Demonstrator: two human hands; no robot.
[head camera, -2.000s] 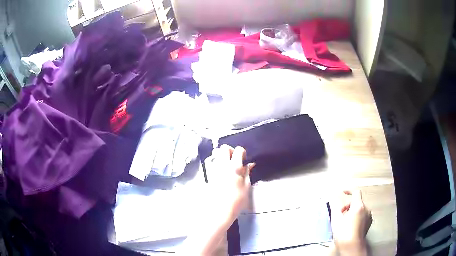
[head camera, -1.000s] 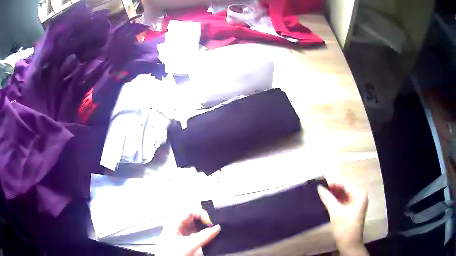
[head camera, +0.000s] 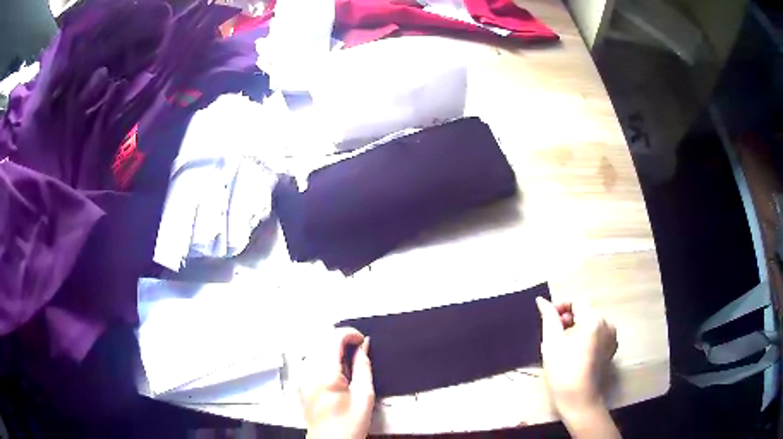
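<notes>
A dark rectangular cut piece (head camera: 455, 343) lies flat at the front of the table, its long side running left to right. My left hand (head camera: 337, 377) pinches its left end. My right hand (head camera: 579, 353) pinches its right end at the upper corner. Whether a white piece lies under it is hidden. The dark cut-piece pile (head camera: 408, 190) lies behind it at mid-table, its left edge uneven. The flat white interlining pile (head camera: 206, 339) is left of my left hand, partly washed out by glare.
Loose white pieces (head camera: 210, 193) are heaped at left, beside purple garment pieces (head camera: 51, 231). A pale sheet (head camera: 412, 105) lies behind the dark pile. Red fabric (head camera: 378, 17) is at the back. The wooden table's right edge (head camera: 646, 249) curves beyond my right hand.
Both hands moved from apart, the left near the dark pile, to the ends of a dark piece now lying over where the white-topped piece showed. The view shifted, so the back items sit higher.
</notes>
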